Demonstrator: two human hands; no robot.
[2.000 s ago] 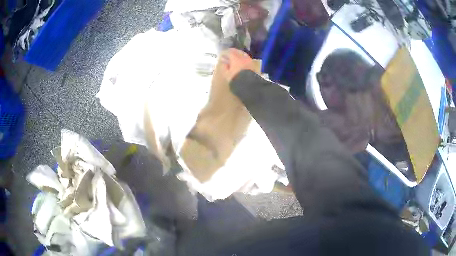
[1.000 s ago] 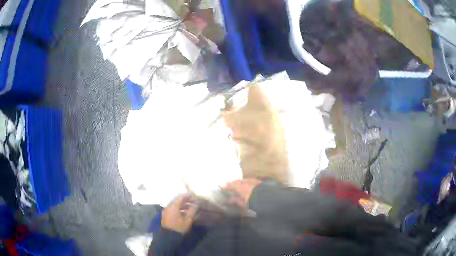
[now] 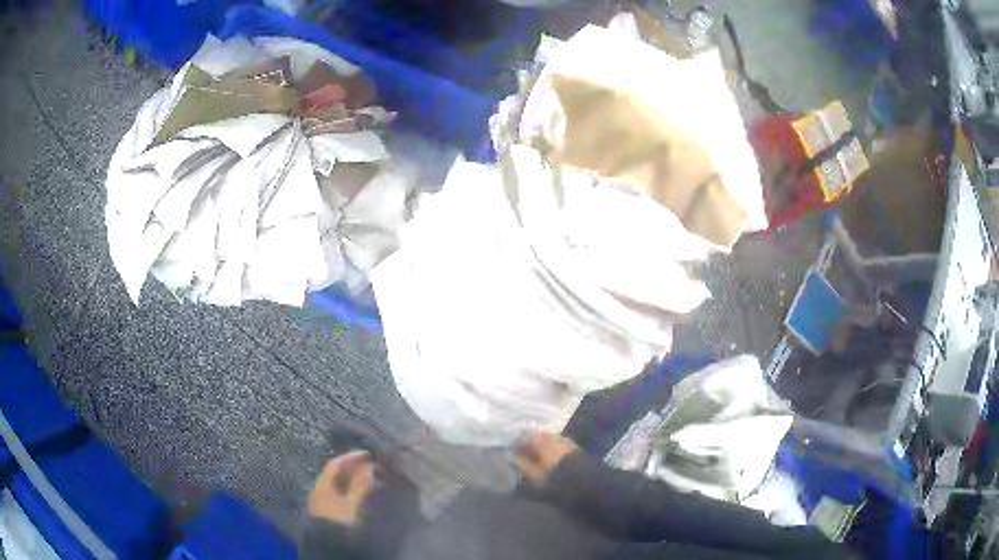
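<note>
A large heap of white-backed garment panels (image 3: 515,295) lies in the middle of the view, with a tan panel (image 3: 646,153) face up on its upper right part. My right hand (image 3: 542,454) is at the heap's lower edge, fingers bent against the white cloth; whether it grips the cloth is unclear. My left hand (image 3: 343,487) is to the left, off the heap, with fingers curled; what is in it, if anything, cannot be told.
A fanned bundle of white and tan pieces (image 3: 230,197) lies upper left. Crumpled white cloth (image 3: 728,427) lies lower right. A red stool (image 3: 780,170) stands beyond the heap. Blue bins (image 3: 66,470) line the lower left. Machine tables (image 3: 964,273) stand at the right edge.
The view has turned, so the heap and the fanned bundle sit differently in it. My left hand is now farther from my right hand and away from the heap. The stool shows fully.
</note>
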